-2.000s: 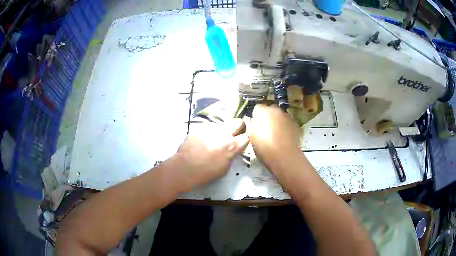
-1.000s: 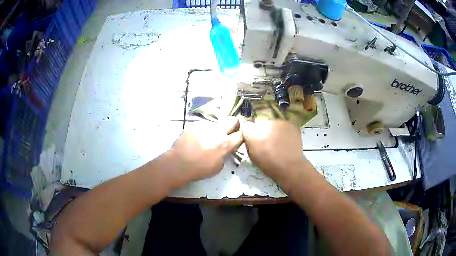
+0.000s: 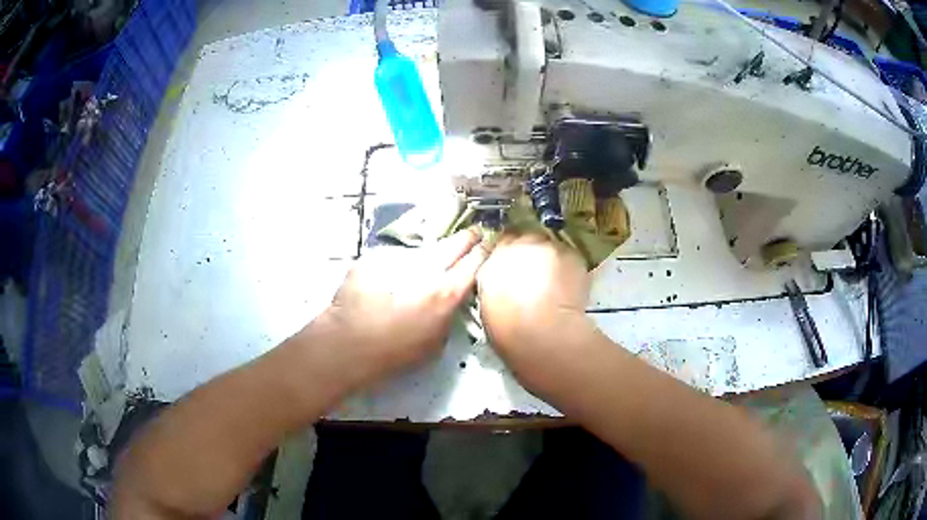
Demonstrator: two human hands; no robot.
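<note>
A khaki-green garment piece [image 3: 602, 247] lies bunched at the needle area of the off-white sewing machine [image 3: 691, 112], part of it under the brass-coloured ribbed rollers [image 3: 595, 210]. My left hand [image 3: 402, 295] holds the cloth just left of and in front of the needle. My right hand [image 3: 534, 284] is beside it, touching or nearly touching, with fingers on the cloth in front of the dark presser area. The fingertips and the cloth between the hands are partly hidden. A fold of cloth [image 3: 407, 228] sticks out beyond my left hand.
A bright-blue bottle-shaped attachment [image 3: 409, 110] hangs left of the machine head. A slim dark tool [image 3: 806, 323] lies on the white table [image 3: 234, 203] at the right. A blue plastic crate [image 3: 91, 234] stands left of the table. Pale green cloth [image 3: 788, 437] hangs below the right front edge.
The camera view has shifted slightly. Both hands stay close together at the needle. My right hand drew back from the needle, then moved slightly up to it again. The khaki cloth by the rollers has changed its folds.
</note>
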